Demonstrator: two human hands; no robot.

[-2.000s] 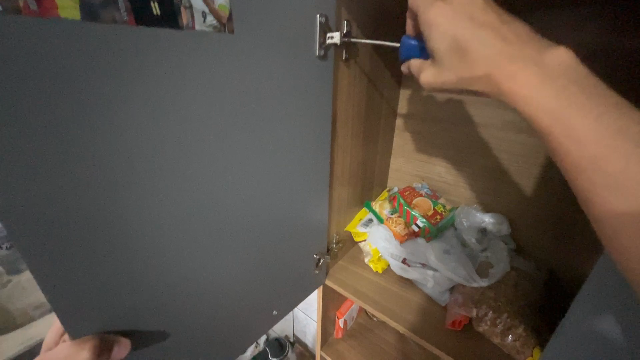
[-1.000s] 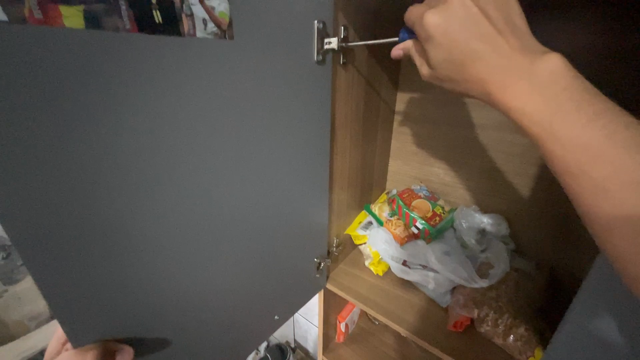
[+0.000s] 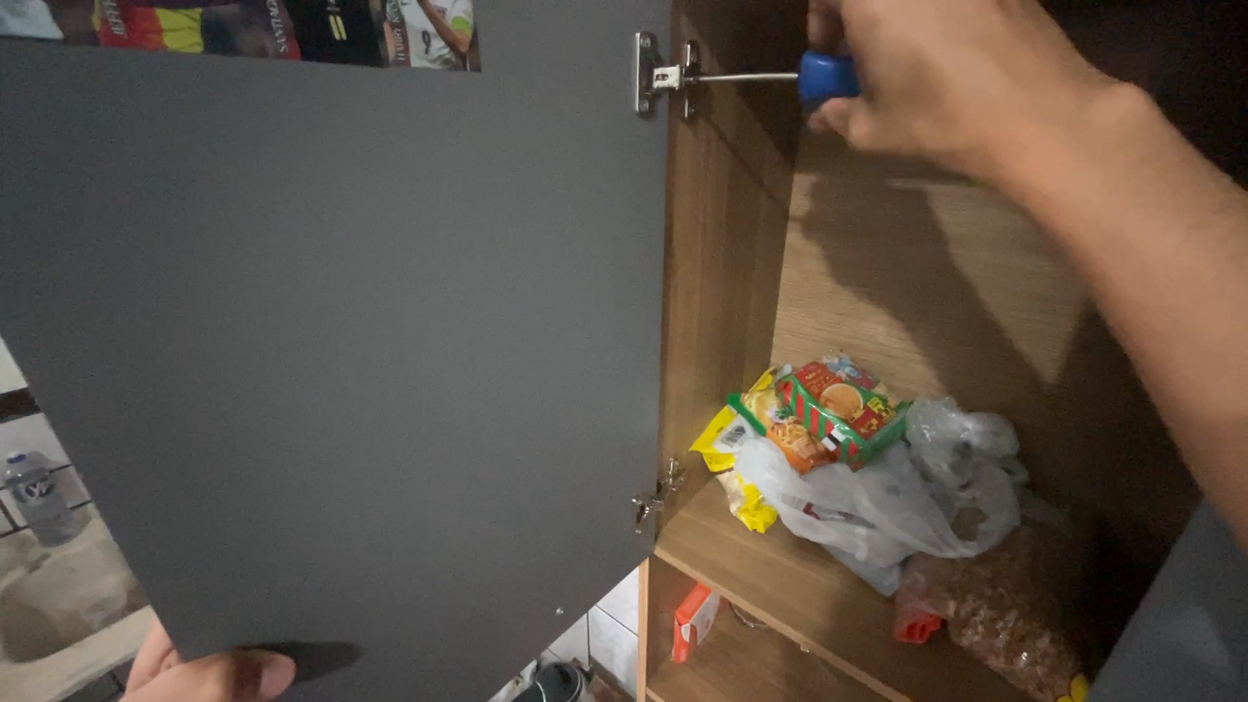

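Observation:
My right hand [image 3: 936,88] is closed around the blue handle of a screwdriver [image 3: 824,78]. Its thin metal shaft points left to the upper metal cabinet hinge [image 3: 668,78]; whether the tip sits in a screw is too small to tell. That hinge joins a grey cabinet door [image 3: 370,341] to the wooden side panel [image 3: 726,273]. Near the panel's foot is a lower hinge [image 3: 653,495]. At bottom left my left hand [image 3: 210,673] grips the door's lower edge, thumb on the grey face, the other fingers mostly hidden behind it.
On the cabinet shelf [image 3: 702,526] lie food packets [image 3: 843,405], a white plastic bag [image 3: 868,497] and a clear bag of brown food [image 3: 1014,604]. An orange-red box [image 3: 694,622] stands below. Beyond the door are a plastic bottle [image 3: 39,497] and a sink [image 3: 58,595].
The right hand has turned about the screwdriver handle: more of the blue shows now than one second ago. The left hand has stayed at the door's edge.

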